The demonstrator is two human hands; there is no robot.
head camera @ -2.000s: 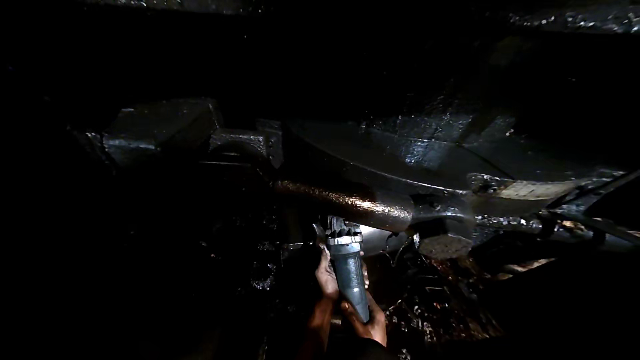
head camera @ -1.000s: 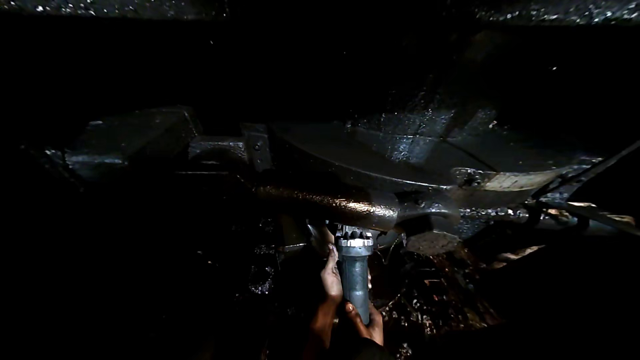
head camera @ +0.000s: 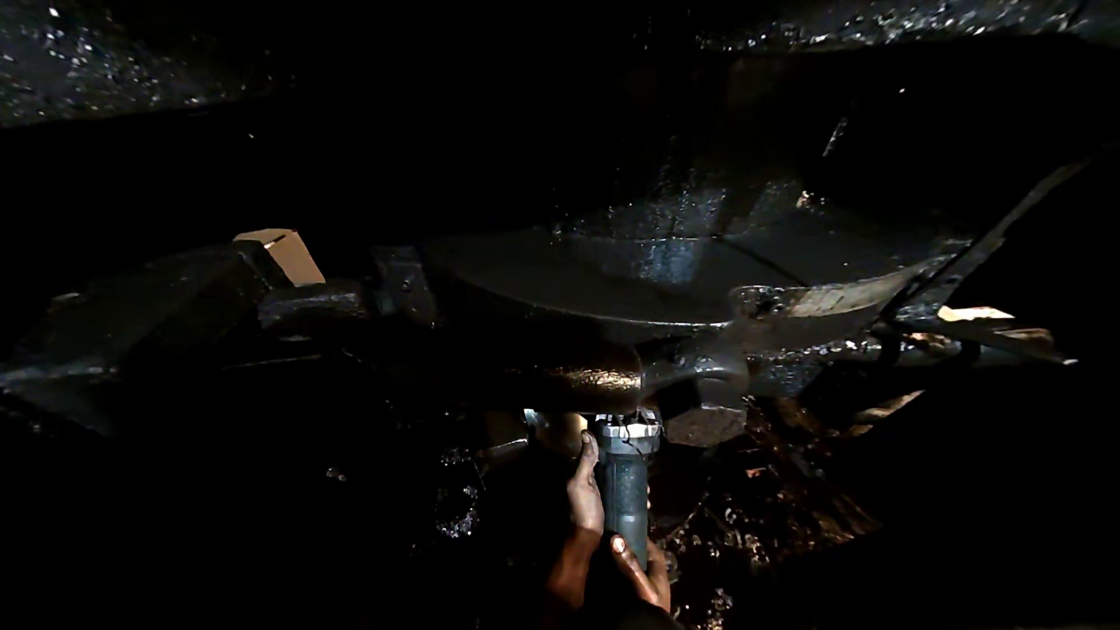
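A dark grey cylindrical tool body (head camera: 626, 494), which looks like a power tool with a silver collar (head camera: 628, 430), stands nearly upright at the lower middle. Its upper end lies just beneath a dark, wet-looking metal tube (head camera: 595, 381); whether they touch cannot be told. My left hand (head camera: 586, 494) lies along the left side of the body, fingers pointing up and partly hidden behind it. Around the lower end wraps my right hand (head camera: 646, 573), its thumb on the near side.
A curved dark metal housing (head camera: 612, 306) spans the middle. A hexagonal dark part (head camera: 704, 420) sits right of the tool. At right run a slanting bar (head camera: 989, 245) and a pale bracket (head camera: 840, 297). Oily debris (head camera: 744, 525) glistens below right. Deep shadow hides much else.
The tool body has gone from tilted to nearly upright, with both hands staying on it. The view has shifted somewhat.
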